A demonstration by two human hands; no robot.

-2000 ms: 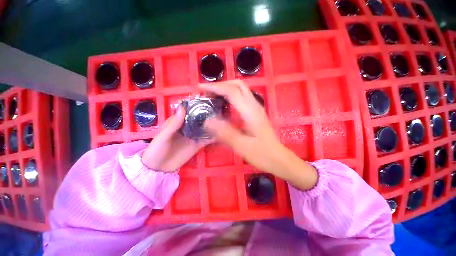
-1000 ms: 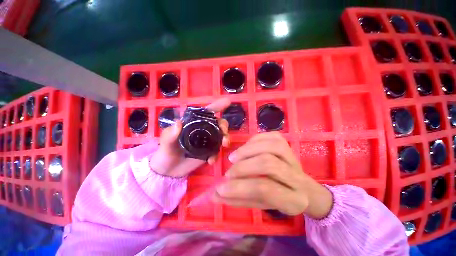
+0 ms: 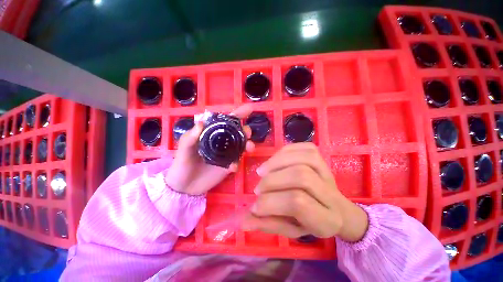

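My left hand [image 3: 193, 165] holds a round, glossy black watch head [image 3: 221, 141], apparently a stack of them, over the red foam tray [image 3: 276, 58]. Concentric rings show on the upper face. A small clear shiny piece shows at its upper left edge. My right hand [image 3: 300, 193] is to the right of it, not touching it, with its fingers curled. A thin, clear film [image 3: 220, 228] shows faintly below my right fingertips; whether the fingers pinch it is hard to tell. Several black watch heads [image 3: 298, 80] sit in the tray's pockets.
A fuller red tray [image 3: 417, 77] with watch heads stands on the right. More red trays [image 3: 71, 126] stand on the left. A grey metal bar [image 3: 60, 69] crosses the upper left. The dark green surface [image 3: 242, 33] lies behind the trays.
My right hand has moved off the watch head to the lower right. My left hand still holds the stack, tilted slightly differently than a second ago. The faint film hangs a little lower.
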